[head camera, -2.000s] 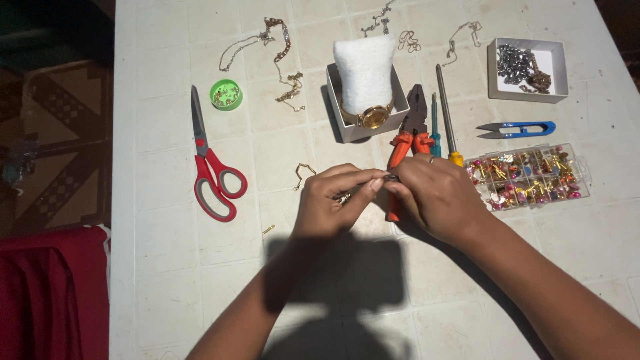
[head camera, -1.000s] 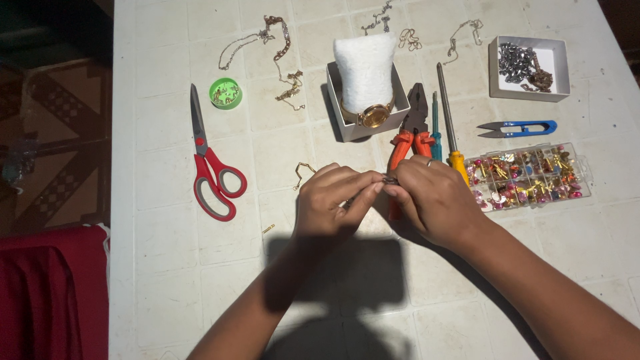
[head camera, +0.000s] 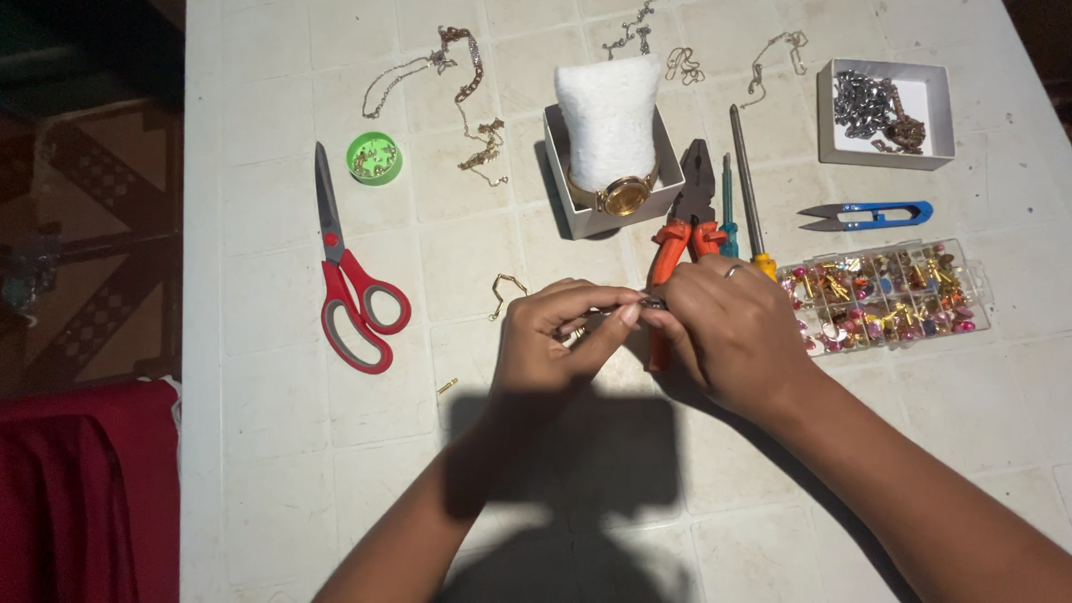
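Note:
Near the middle of the table, my left hand (head camera: 563, 335) and my right hand (head camera: 730, 331) meet at the fingertips. Between them they pinch a small dark metal piece (head camera: 652, 303), too small to name for sure. Part of a gold-coloured item shows under the left fingers. Orange-handled pliers (head camera: 694, 188) lie just beyond, their handles partly behind my right hand, which wears a ring. A gold chain piece (head camera: 507, 280) lies beside my left hand, and a small gold bar (head camera: 448, 386) lies nearer me. A gold wristwatch (head camera: 626, 196) is wrapped round a white cushion (head camera: 609, 117) in an open box.
Red-handled scissors (head camera: 343, 285) and a green lid of small parts (head camera: 374, 159) are at left. Several chains (head camera: 475, 71) lie at the back. Rightward are two screwdrivers (head camera: 747, 184), blue thread snips (head camera: 888, 214), a divided bead case (head camera: 888, 297) and a box of dark chain (head camera: 952, 126).

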